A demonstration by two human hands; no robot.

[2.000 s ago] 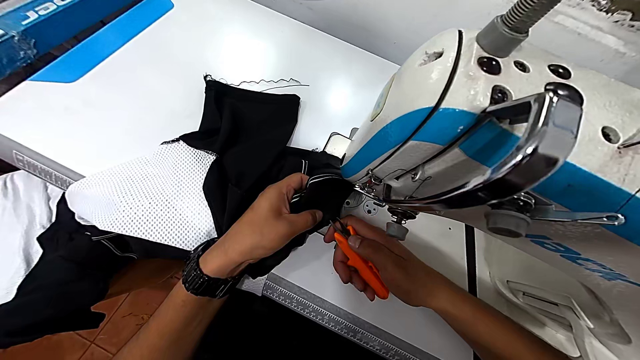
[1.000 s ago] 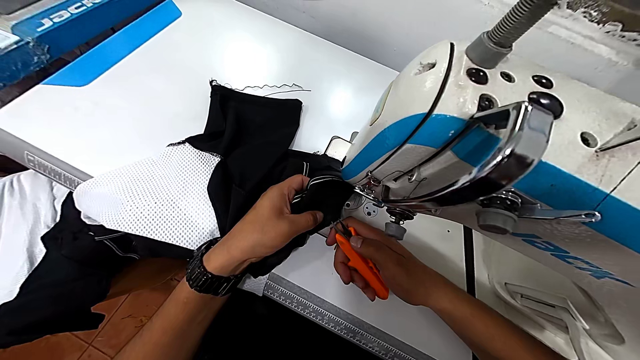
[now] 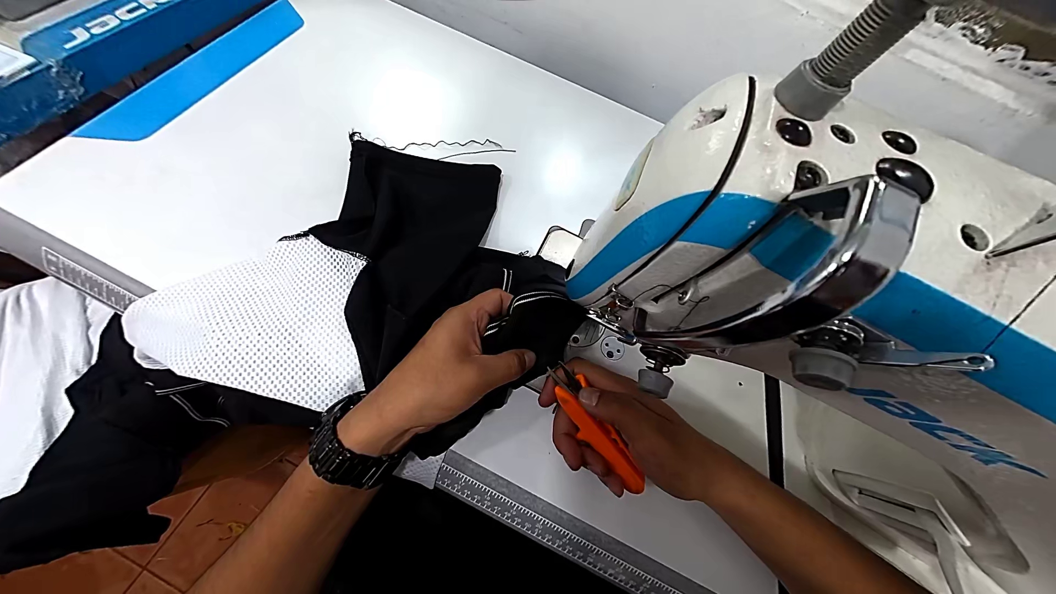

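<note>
My left hand (image 3: 445, 367), with a black watch on its wrist, grips the black fabric of a garment (image 3: 425, 206) between thumb and fingers, close to the needle area of a Jack sewing machine (image 3: 718, 214). White stitching lines run along the folded black part beside my thumb. A white mesh panel (image 3: 256, 318) of the same garment spreads to the left. Orange-handled thread snips (image 3: 606, 445) are held in my right hand (image 3: 631, 429), their metal blades pointing at the fabric edge just right of my left thumb. The presser foot is partly hidden by the fabric.
The white machine table (image 3: 272, 107) has a ruler strip (image 3: 561, 528) along its front edge. Loose dark thread (image 3: 462, 147) lies behind the garment. More black and white fabric (image 3: 91, 445) hangs off the left edge. A blue box (image 3: 91, 41) stands at the upper left.
</note>
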